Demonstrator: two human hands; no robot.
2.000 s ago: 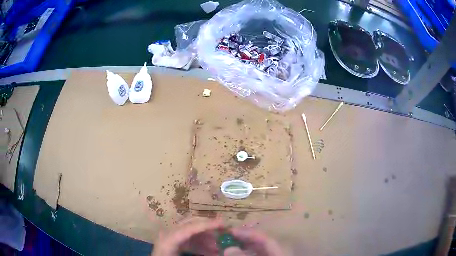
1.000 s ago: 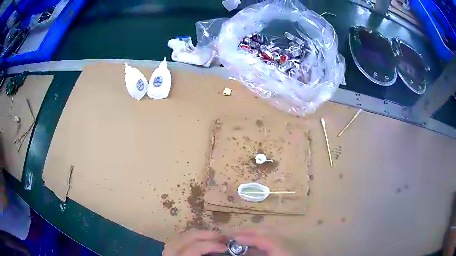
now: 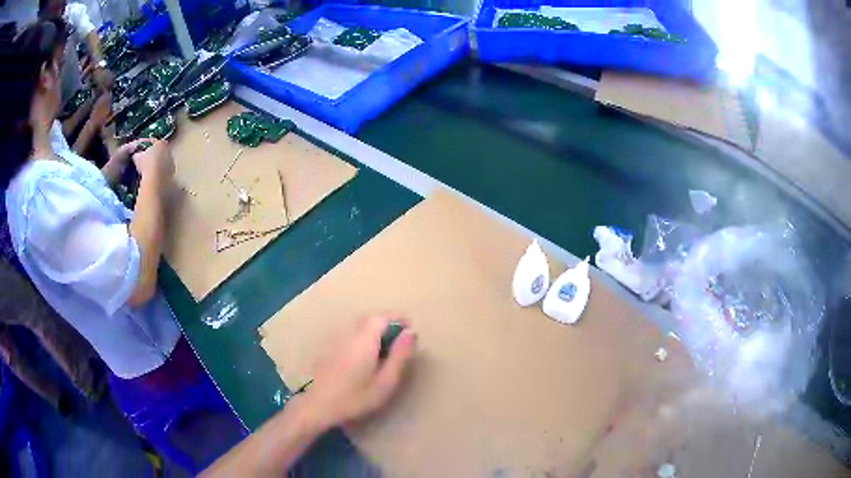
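Observation:
My left hand (image 3: 359,373) reaches in from the bottom left over the brown cardboard sheet (image 3: 467,355). It is closed on a small dark green part (image 3: 390,338), held between thumb and fingers; most of the part is hidden. My right hand is not in view. Two white glue bottles (image 3: 530,275) stand or lie side by side right of my left hand. The clear parts bag (image 3: 746,317) is at the right, blurred.
A co-worker (image 3: 84,243) works at the left beside another cardboard sheet (image 3: 317,168). A pile of small green parts (image 3: 257,129) lies there. Blue bins (image 3: 350,117) with green parts are beyond the metal rail. A crumpled white packet (image 3: 625,266) lies beside the bag.
The view has swung left, bringing the co-worker and bins in. My hands have separated; my left hand now holds the green part alone, and my right hand has left the picture.

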